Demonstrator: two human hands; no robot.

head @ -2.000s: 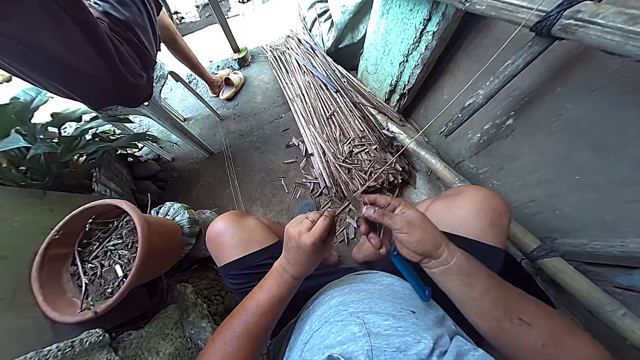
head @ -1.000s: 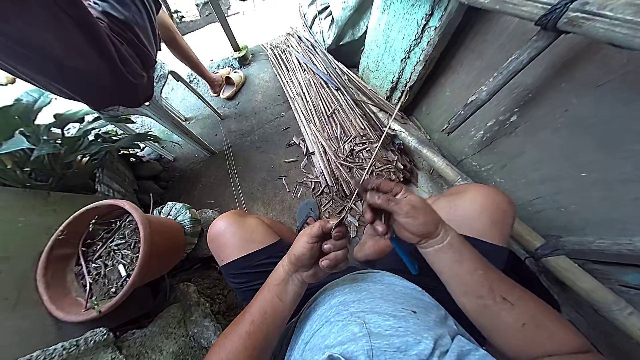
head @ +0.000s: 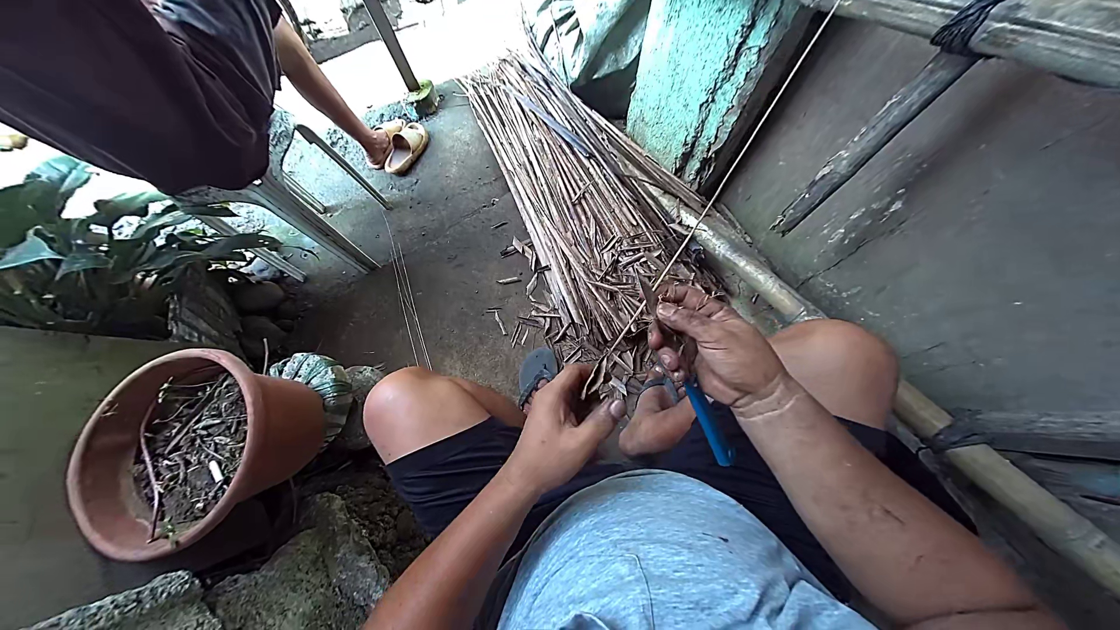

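Observation:
My right hand (head: 713, 346) is closed around a knife with a blue handle (head: 707, 424), its small blade (head: 648, 297) pointing up past the fingers. A long thin dry stalk (head: 744, 144) runs from the top right down through the fingers of this hand towards my left hand (head: 564, 429). The left hand is at the stalk's lower end, thumb and fingers around a dry, leafy bit; how firmly they grip it is hard to see. Beyond both hands a large bundle of dry stalks (head: 560, 184) lies on the ground, with short cut pieces (head: 626, 271) scattered over its near end.
A terracotta pot (head: 289, 429) holding dry scraps stands at left, beside a green squash-like object (head: 317, 385) and rough stones (head: 297, 560). A person in dark clothes (head: 166, 96) is by a chair (head: 302, 219). Bamboo poles (head: 779, 293) border the right side.
The stalk now rises far to the upper right, where one second ago it stood shorter and more upright. My left hand has moved a little away from my right hand, its fingers more spread.

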